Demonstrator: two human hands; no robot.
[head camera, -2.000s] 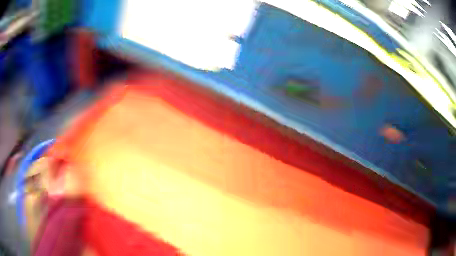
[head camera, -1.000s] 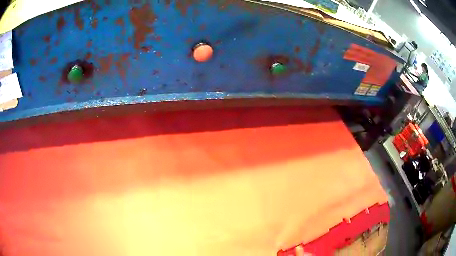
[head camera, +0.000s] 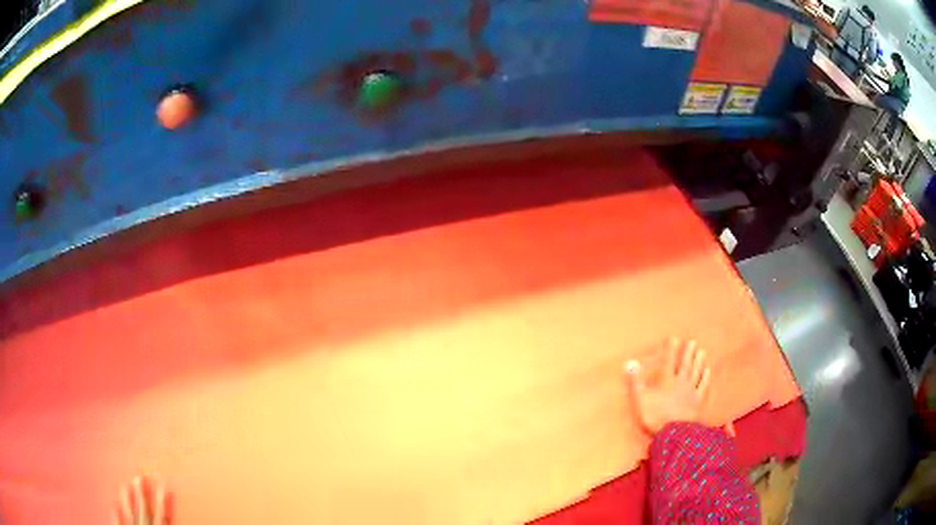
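Note:
A wide orange-red sheet (head camera: 411, 379) covers the press bed, its back part in shadow under the blue press beam (head camera: 277, 92). My right hand (head camera: 669, 388) lies flat on the sheet near its front right edge, fingers apart, holding nothing. My left hand (head camera: 144, 500) is at the bottom left, palm side on the sheet, fingers spread; the picture's edge cuts it off. Darker red layers (head camera: 775, 431) with a notched edge show below the sheet at the front right.
The beam carries an orange-red button (head camera: 176, 108) and green buttons (head camera: 380, 88). A grey rounded machine surface (head camera: 836, 359) stands right of the bed. Dark machine parts (head camera: 811, 174) are at the bed's back right corner. Orange-red items (head camera: 888, 217) and people (head camera: 897, 84) are farther right.
The view has swung right along the bed. Both hands now show on the sheet; neither was clearly in view one second ago. The sheet still covers the bed.

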